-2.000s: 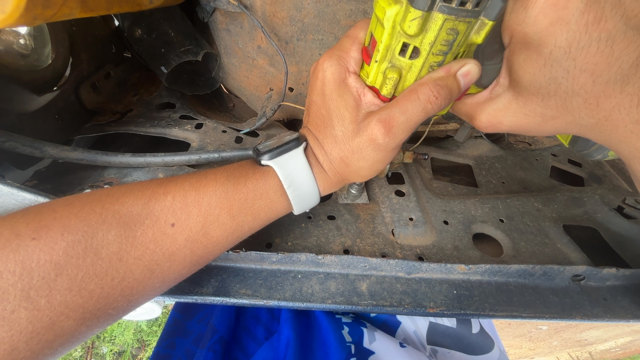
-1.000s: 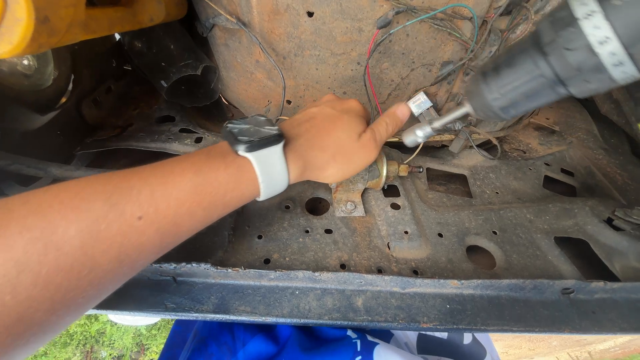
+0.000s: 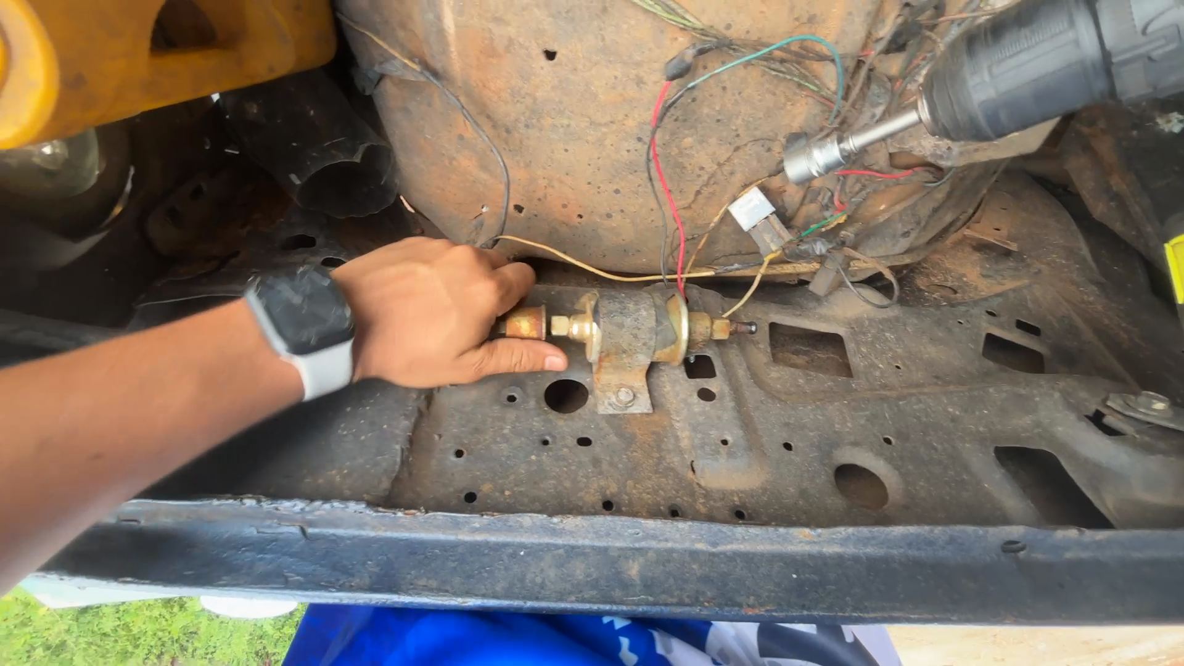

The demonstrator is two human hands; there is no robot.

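My left hand (image 3: 439,314), with a smartwatch on its wrist, grips the left-end brass fitting (image 3: 525,323) of a cylindrical inline pump (image 3: 629,328) between thumb and fingers. A metal bracket (image 3: 622,375) wraps the pump's middle, and a bolt head (image 3: 622,397) sits in its lower tab, flat against the perforated sheet-metal panel (image 3: 573,472). At the upper right, a power drill (image 3: 1027,69) with a socket (image 3: 812,159) on its chuck points left, clear of the bolt. The hand that holds the drill is outside the frame. Red and black wires (image 3: 659,153) run down to the pump.
A yellow metal part (image 3: 166,55) overhangs the upper left, above a black tube (image 3: 314,148). Loose wiring and a white connector (image 3: 751,209) lie along the rusty rear wall (image 3: 555,139). A dark body edge (image 3: 592,564) crosses the front, with blue cloth (image 3: 462,638) below it.
The drill has moved away from the bracket area to the upper right, and my right hand has left the view. My left hand has gone from beside the drill to the pump's left end.
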